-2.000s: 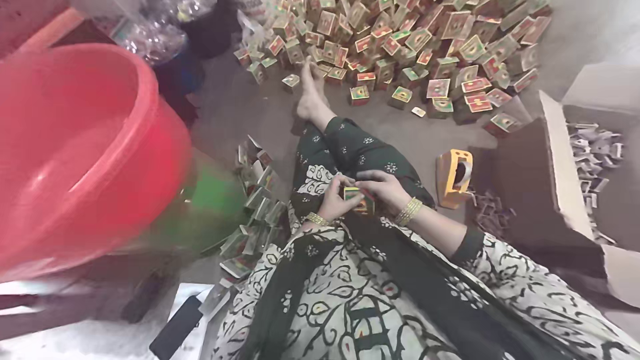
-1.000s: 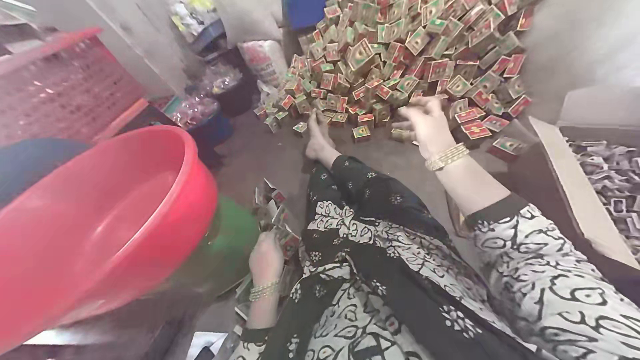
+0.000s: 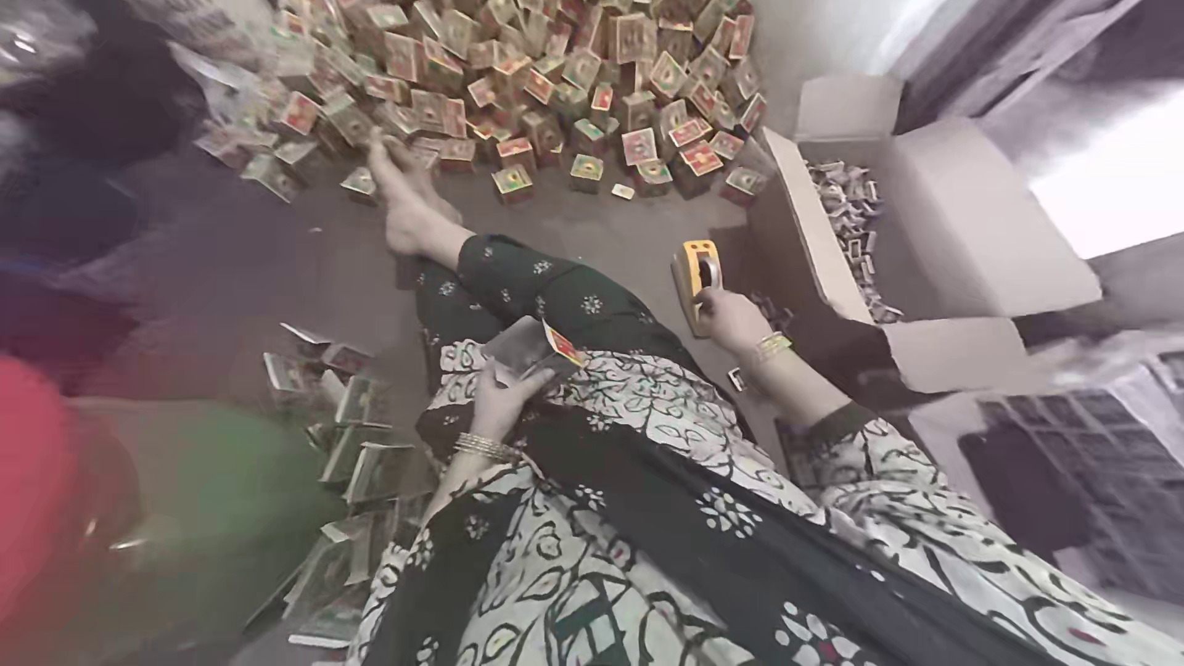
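Note:
Above my lap, my left hand (image 3: pixel 507 396) holds a clear plastic box sleeve (image 3: pixel 520 349) with a red and yellow printed end panel (image 3: pixel 562 345). My right hand (image 3: pixel 735 322) reaches to the near end of a yellow tape dispenser (image 3: pixel 700 277) on the floor beside my leg; its fingertips are at the dispenser, and whether they grip anything is not clear. Flat clear sleeves (image 3: pixel 363 402) lie in a loose stack on the floor to my left. Beyond my feet is a heap of small printed boxes (image 3: pixel 586 169).
An open cardboard carton (image 3: pixel 814 222) holding many small pieces (image 3: pixel 849 213) stands at the right, with a few pieces on the floor near it. At the left are a red plastic tub (image 3: pixel 32 481) and a green container (image 3: pixel 231 472), both blurred.
My left hand has come from the stack at the left to above my lap and now holds a sleeve. My right hand has moved from near the box heap to the dispenser. The view has shifted.

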